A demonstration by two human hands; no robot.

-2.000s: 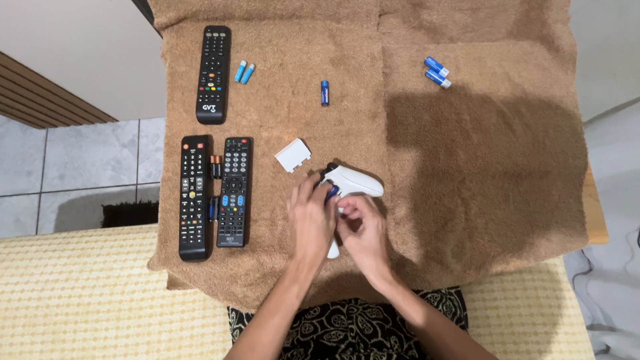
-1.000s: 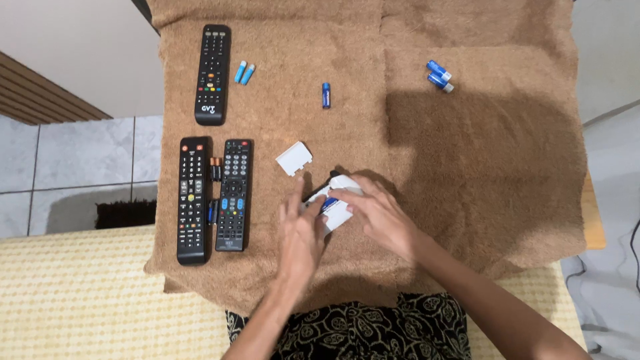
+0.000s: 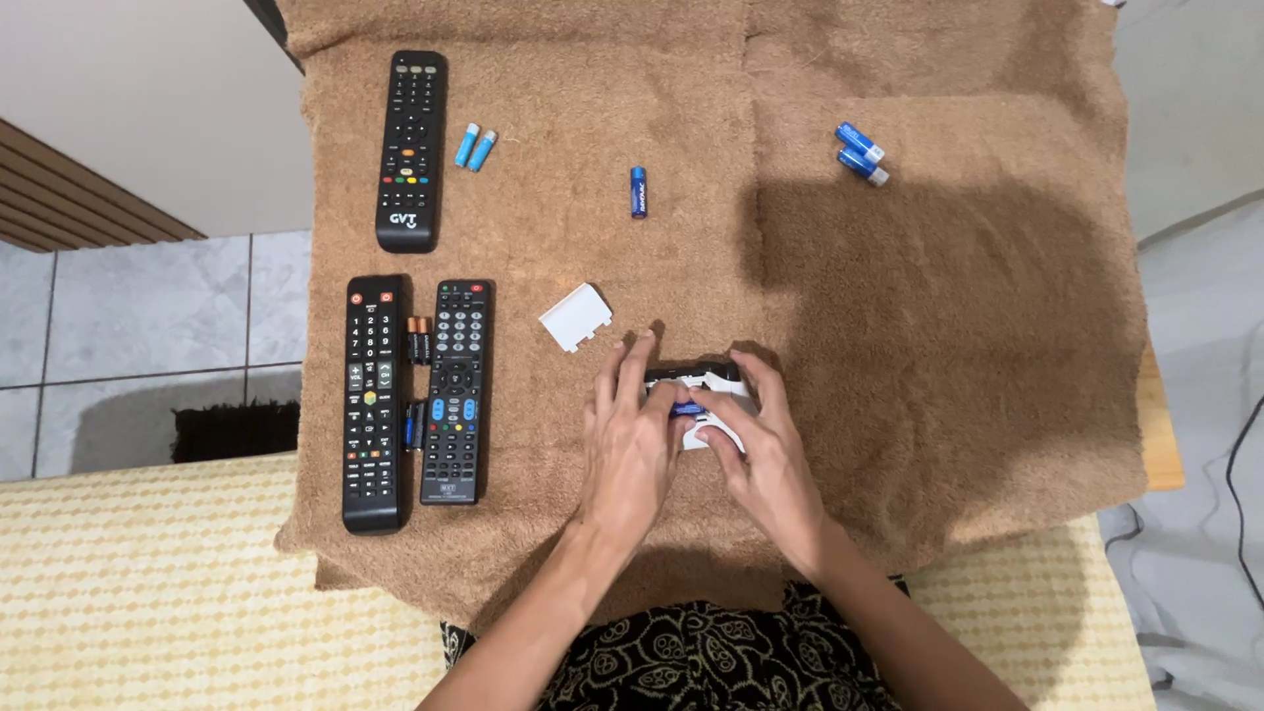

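A white game controller (image 3: 721, 427) lies back side up between my hands, its battery bay facing me and its black top edge pointing away. My left hand (image 3: 632, 434) grips its left side, with the thumb at a blue battery (image 3: 687, 408) in the bay. My right hand (image 3: 765, 444) holds the right side, its fingertips touching the battery's right end. The fingers partly hide the bay, so how the battery is seated cannot be told. A white battery cover (image 3: 577, 317) rests on the brown towel, up and left of the controller.
Three black remote controls (image 3: 411, 153) (image 3: 373, 405) (image 3: 455, 395) lie at the left. Small batteries sit beside and between them (image 3: 475, 147) (image 3: 420, 341) (image 3: 414, 425). One blue battery (image 3: 639, 193) lies farther back, and two more (image 3: 862, 153) at the back right. The towel (image 3: 948, 346) covers the surface.
The controller has turned between my hands, and its top edge now points away from me. Both hands have shifted to grip its two sides.
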